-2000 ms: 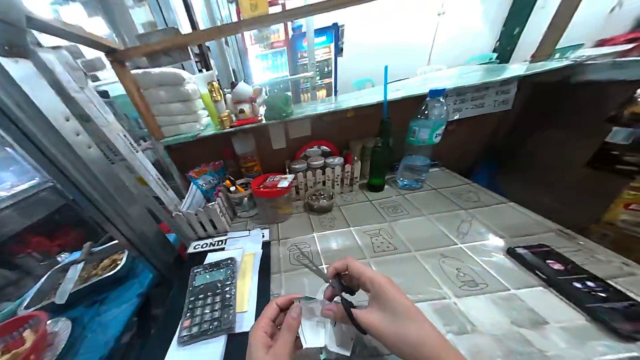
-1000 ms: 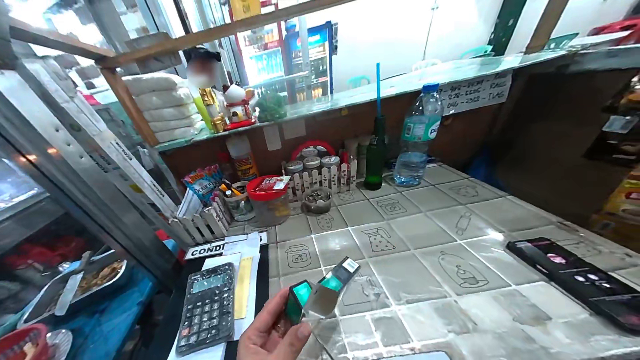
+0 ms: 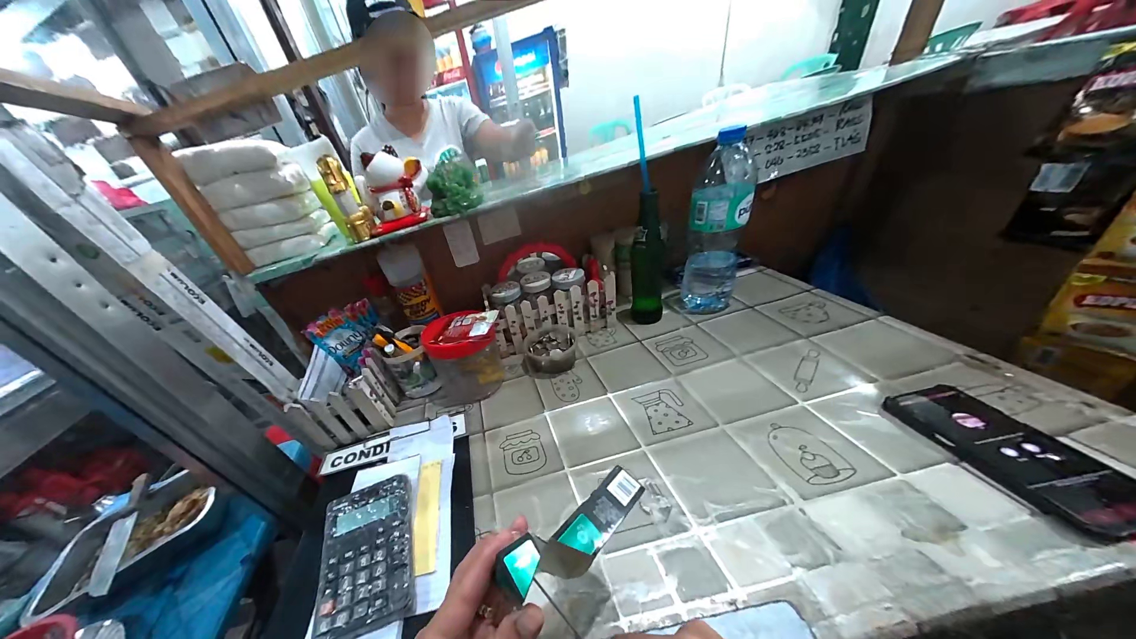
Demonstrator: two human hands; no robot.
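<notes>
My left hand (image 3: 488,581), at the bottom centre, holds a small green and black packet (image 3: 581,532) between thumb and fingers. The packet is folded open into two shiny parts, and its far end bears a barcode. A thin dark edge runs down from it. Only a bit of my right hand (image 3: 697,629) shows at the bottom edge; its fingers and anything in them are hidden. Beside it lies a pale flat object (image 3: 745,621), cut off by the frame. The calculator (image 3: 366,555) lies on papers left of my left hand.
On the tiled counter stand a red-lidded jar (image 3: 463,355), a small bowl (image 3: 549,349), a green bottle with a blue straw (image 3: 647,266) and a water bottle (image 3: 717,226). A phone (image 3: 1012,457) lies right. Behind the glass ledge is a person (image 3: 413,124). A food tray (image 3: 169,532) sits at left.
Two seconds ago my right hand held scissors at the packet; the scissors are not in view now. The packet has opened out in my left hand. A person has come into view behind the ledge.
</notes>
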